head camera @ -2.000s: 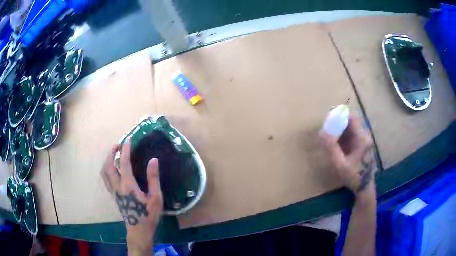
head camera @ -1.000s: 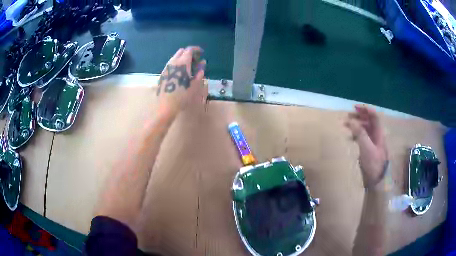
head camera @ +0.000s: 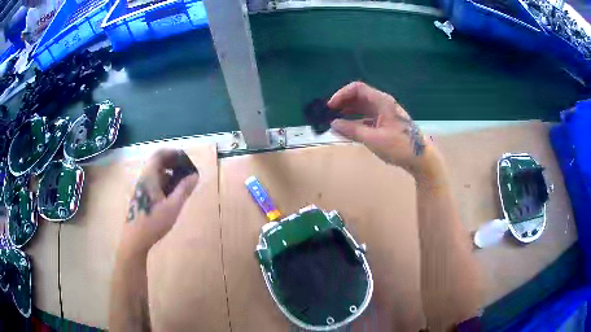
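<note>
A green shell with a pale rim and a dark inside (head camera: 317,272) lies on the cardboard in front of me, touched by neither hand. My right hand (head camera: 382,126) holds a small black part (head camera: 319,115) between thumb and fingers, above the bench's far edge. My left hand (head camera: 159,198) is a little blurred and holds a dark part (head camera: 180,170) at the left. A white glue bottle (head camera: 490,233) lies at the right beside another green shell (head camera: 523,194). A small blue-purple tube with an orange end (head camera: 261,197) lies behind the middle shell.
Several green shells (head camera: 60,189) cluster at the left, with a heap of black parts (head camera: 48,81) behind them. A metal upright (head camera: 238,71) stands at the bench's far edge. Blue totes (head camera: 155,24) stand at the back left, and another (head camera: 499,29) at the back right.
The bottle has left my right hand and lies by the right shell. My right hand has moved to the far edge and taken a black part. My left hand has left the shell and holds a dark part.
</note>
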